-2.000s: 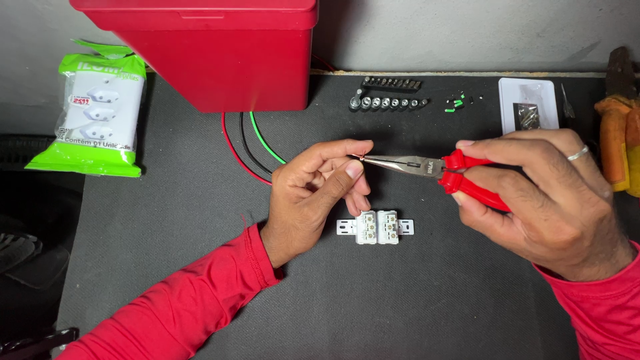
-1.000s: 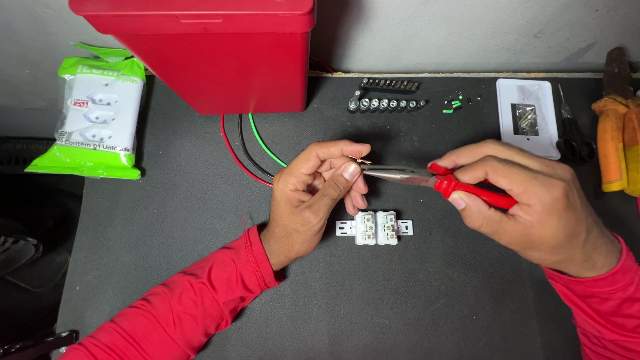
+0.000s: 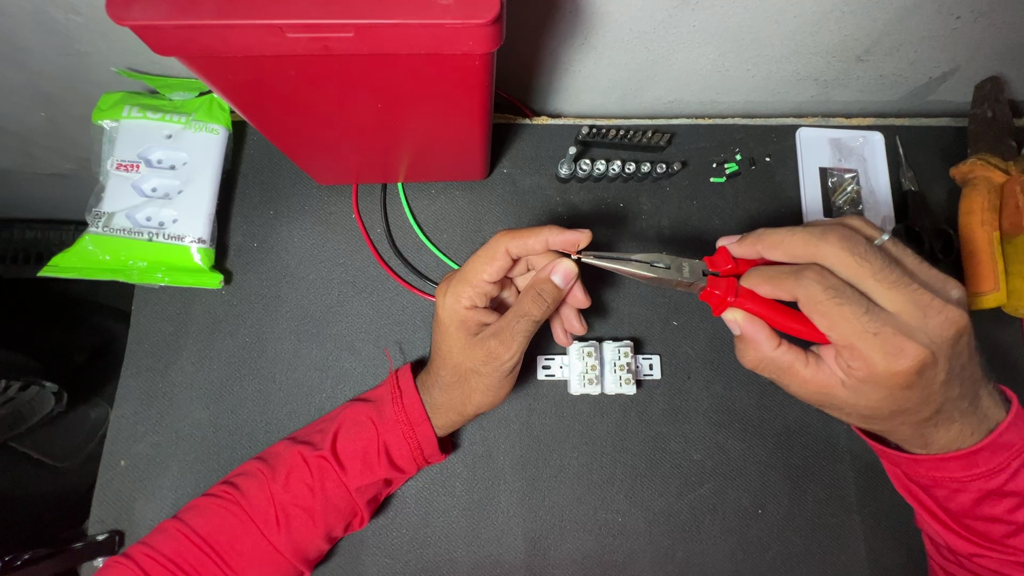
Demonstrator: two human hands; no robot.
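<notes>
My left hand (image 3: 500, 320) pinches the end of an electrical wire between thumb and forefinger; a bit of bare copper (image 3: 576, 251) shows at the fingertips. My right hand (image 3: 852, 328) grips the red handles of needle-nose pliers (image 3: 680, 274), whose jaw tips meet the copper. Which wire is held cannot be told, as the fingers hide it. A red wire (image 3: 380, 260), a black wire (image 3: 394, 240) and a green wire (image 3: 416, 224) run from under the red bin toward my left hand. Below the fingers, white socket modules (image 3: 585, 368) sit on a white mounting bracket (image 3: 649, 367).
Behind stands a red plastic bin (image 3: 344, 112). A packaged outlet (image 3: 156, 180) lies at left. Sockets (image 3: 616, 168), a bit holder (image 3: 624, 139) and green insulation scraps (image 3: 718, 179) lie at the back. A white plate with bagged screws (image 3: 810, 160) and orange-handled pliers (image 3: 980, 240) are at right.
My right hand has shifted and turned a little around the pliers, and the handles look more spread than one second ago. My left hand stays in nearly the same place.
</notes>
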